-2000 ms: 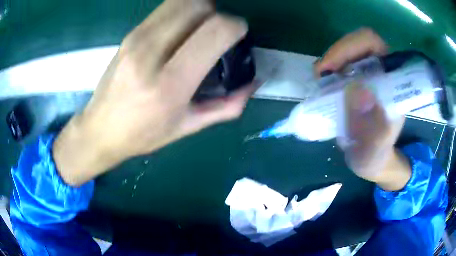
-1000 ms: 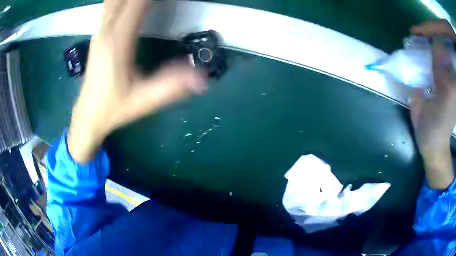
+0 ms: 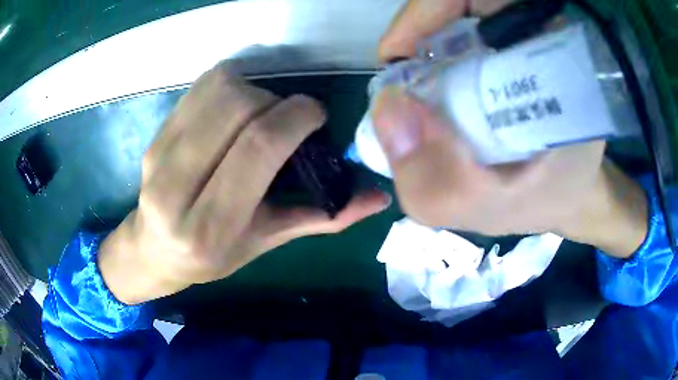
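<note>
My left hand (image 3: 215, 178) holds a small glossy black housing (image 3: 325, 172) between its thumb and fingers, above the green bench. My right hand (image 3: 438, 159) is closed around a translucent white glue bottle (image 3: 539, 100) with a printed label reading 3901-L. The bottle points left. Its blue needle hub (image 3: 352, 154) is close to the right side of the housing. The thin needle tip cannot be made out, so I cannot tell if it touches. My left fingers cover part of the housing.
A crumpled white wipe (image 3: 453, 274) lies on the green bench below my right hand. Another black housing (image 3: 33, 165) lies at the far left. A white strip (image 3: 149, 56) runs along the far side. A dark tube (image 3: 639, 96) runs beside the bottle at the right.
My left hand has taken hold of the black housing, which lay by the white strip a second ago. My right hand has moved left with the bottle, bringing its nozzle close to the housing.
</note>
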